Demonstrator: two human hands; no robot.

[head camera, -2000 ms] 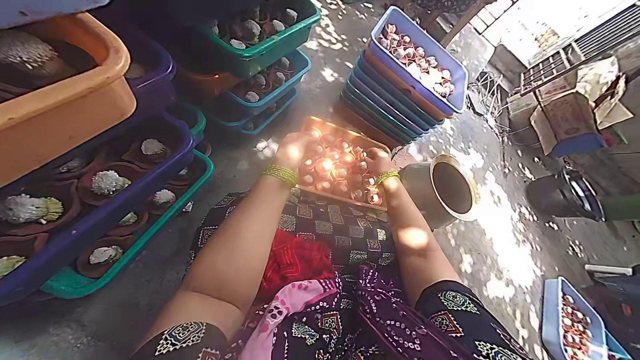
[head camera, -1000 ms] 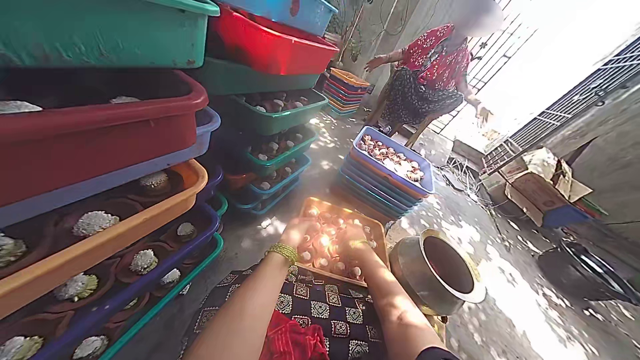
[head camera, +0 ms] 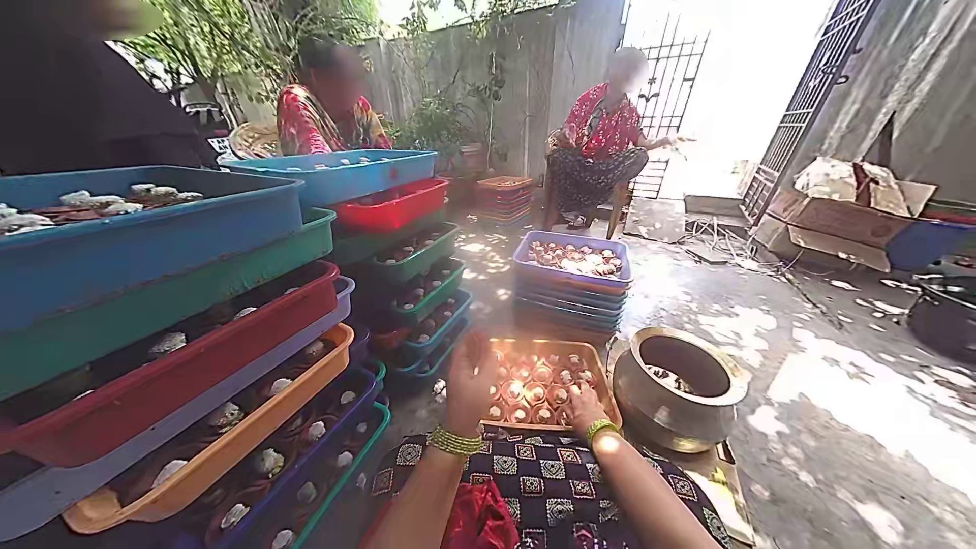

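Note:
An orange plastic tray (head camera: 602,381) rests before my lap, filled with small reddish-brown clay cups (head camera: 535,394) that have white tops. My left hand (head camera: 470,381) is raised at the tray's left edge, fingers up; whether it touches the rim is unclear. Over the tray's right front part, my right hand (head camera: 584,404) has its fingertips down on the cups; a firm hold on one cannot be made out. Just right of the tray stands a round metal pot (head camera: 679,427) with some pale material inside.
Tall stacks of coloured trays (head camera: 152,274) rise at the left. Beyond my tray stands another stack with a lavender tray (head camera: 572,280) on top. One person sits near the gate, another behind the left stacks. A cardboard box (head camera: 846,221) lies at the right.
The view has tilted up strongly. My left hand has lifted from over the cups to the tray's left edge. My right hand has moved to the cups at the right front.

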